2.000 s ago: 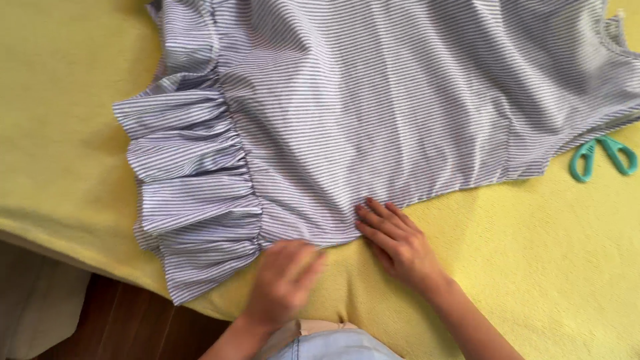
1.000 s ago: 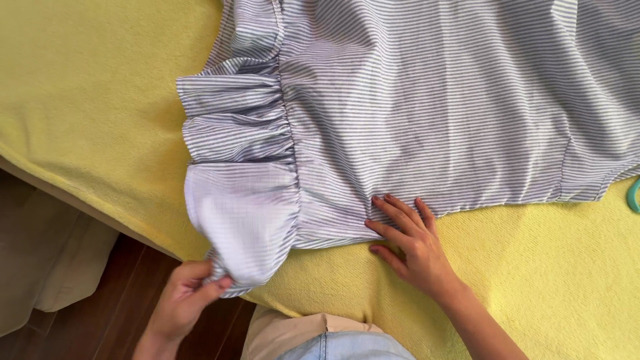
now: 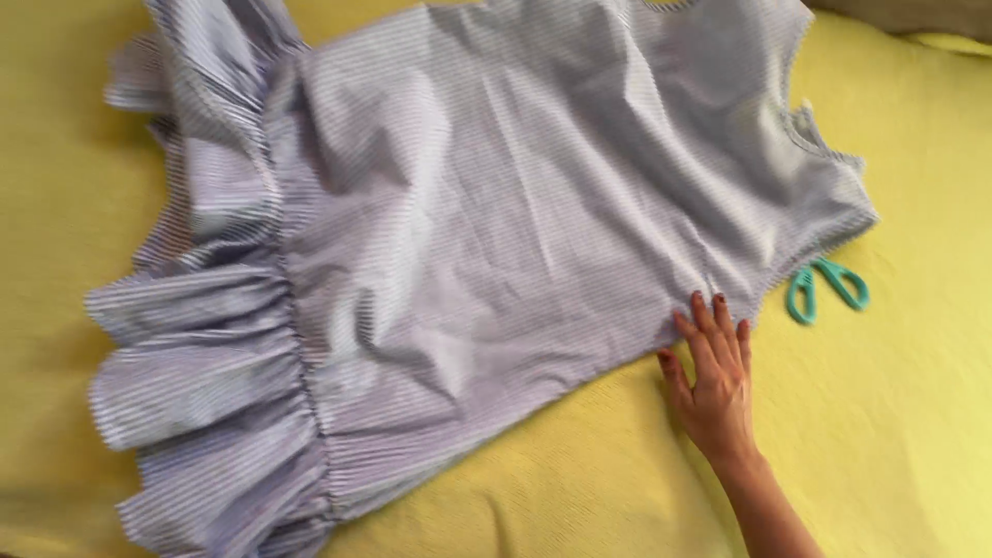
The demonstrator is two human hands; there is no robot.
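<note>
A striped fabric garment (image 3: 542, 217) with a gathered ruffle (image 3: 217, 387) along its left end lies spread out, with folds and raised wrinkles across its body. My right hand (image 3: 713, 380) rests flat on the garment's lower edge toward the right, fingers apart, gripping nothing. Just right of the fingertips, a pair of scissors shows only its teal handles (image 3: 828, 291); the rest is hidden under the garment's edge. My left hand is out of view.
A yellow cloth (image 3: 891, 426) with soft creases lies beneath the garment. At the top right corner is a brown surface or object (image 3: 914, 15) that I cannot identify.
My left hand, which held the ruffle's lower corner a second ago, has left the view. My right hand has moved right along the garment's edge, closer to the scissors.
</note>
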